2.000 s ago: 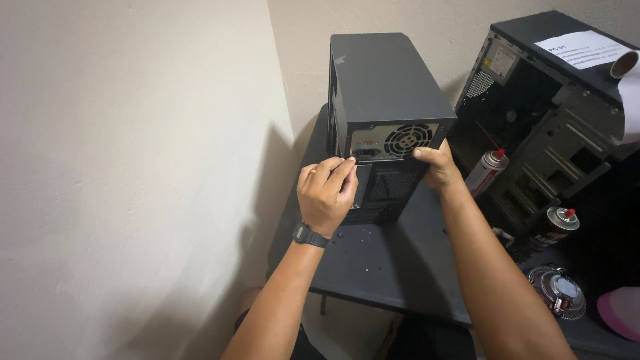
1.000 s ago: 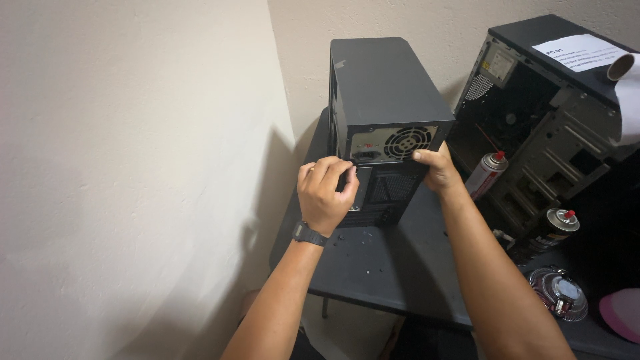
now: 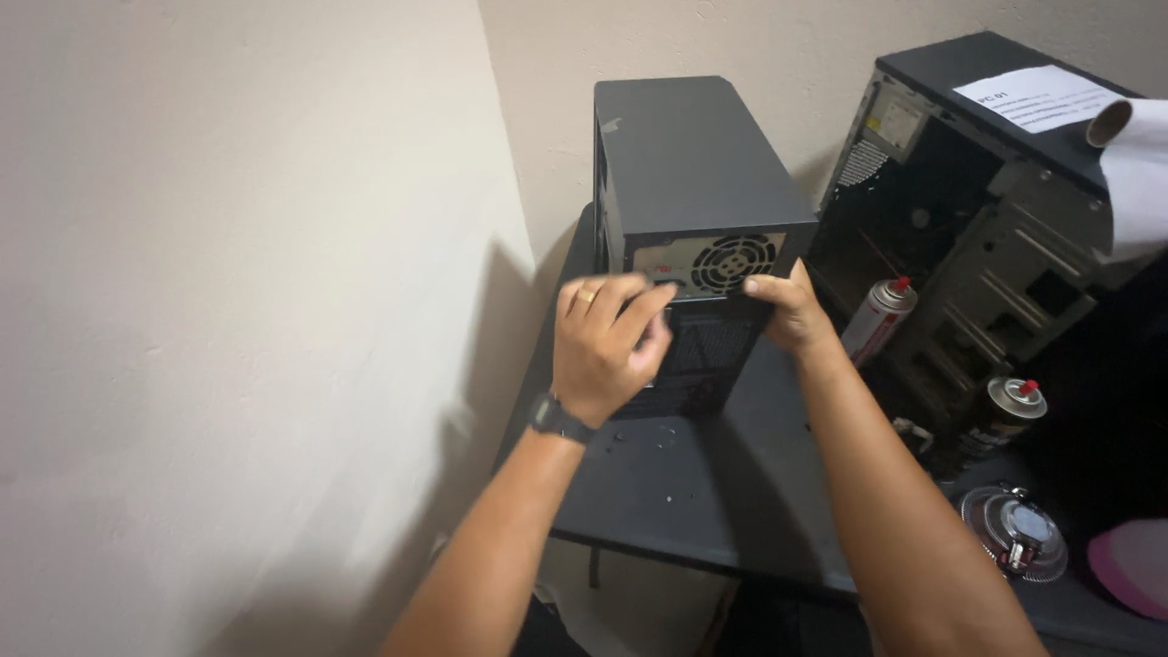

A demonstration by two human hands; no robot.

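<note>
A dark grey computer tower case (image 3: 703,155) stands on a black table (image 3: 693,511), its rear side towards me. The power supply's fan grille (image 3: 735,263) shows at the top of that side. My left hand (image 3: 611,342), with a ring and a dark wristwatch (image 3: 561,420), is at the rear's left edge just below the power supply. Its fingers are bent and blurred; whether they pinch something small cannot be told. My right hand (image 3: 789,306) grips the right rear edge of the case, thumb on the rear face beside the grille and the other fingers mostly hidden behind the side.
At right an opened computer case (image 3: 967,265) bears a printed sheet (image 3: 1040,99) and a paper roll (image 3: 1136,173). Near it stand two spray cans (image 3: 881,319) (image 3: 995,420), a round metal-and-glass item (image 3: 1013,534) and a pink container (image 3: 1131,566). A wall (image 3: 319,274) rises at left. Small bits lie on the table.
My left hand stays by the left rear edge of the case, its fingers now more blurred and slightly differently bent. My right hand keeps its hold on the right edge.
</note>
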